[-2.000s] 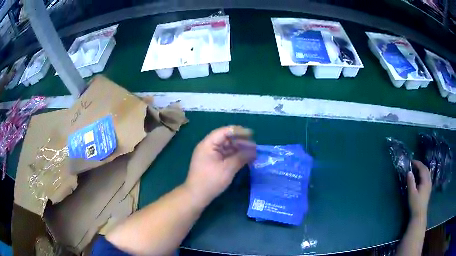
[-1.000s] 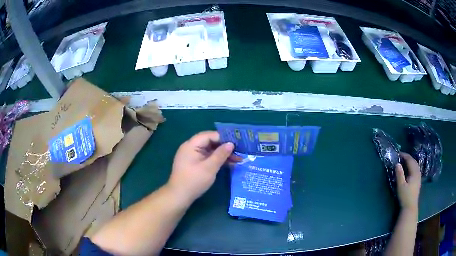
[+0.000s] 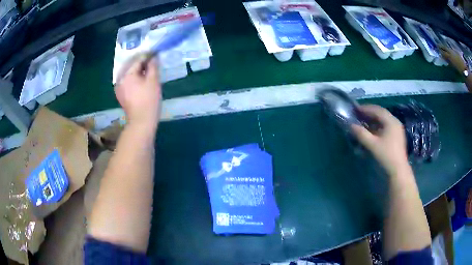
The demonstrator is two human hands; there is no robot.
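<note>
My left hand [image 3: 138,88] is shut on a blue card [image 3: 178,37], blurred, over the near-left part of a white tray [image 3: 197,62] on the belt. My right hand [image 3: 380,134] is shut on a bagged black accessory [image 3: 339,107], lifted at the pale rail's near side. A stack of blue cards [image 3: 240,191] lies on the green bench between my forearms. A row of bagged accessories [image 3: 420,132] stands right of my right hand. Another tray [image 3: 295,31] holds a blue card and a black piece.
The pale edge rail [image 3: 222,101] runs between bench and green belt [image 3: 227,62]. Torn cardboard [image 3: 67,129] with a blue card on it lies at left, beside a grey post [image 3: 13,106]. More trays stand on both sides; another person's hand [image 3: 455,59] is at far right.
My left hand has carried the card from above the stack forward to the tray. My right hand has lifted an accessory off the bench and moved left. The view has shifted.
</note>
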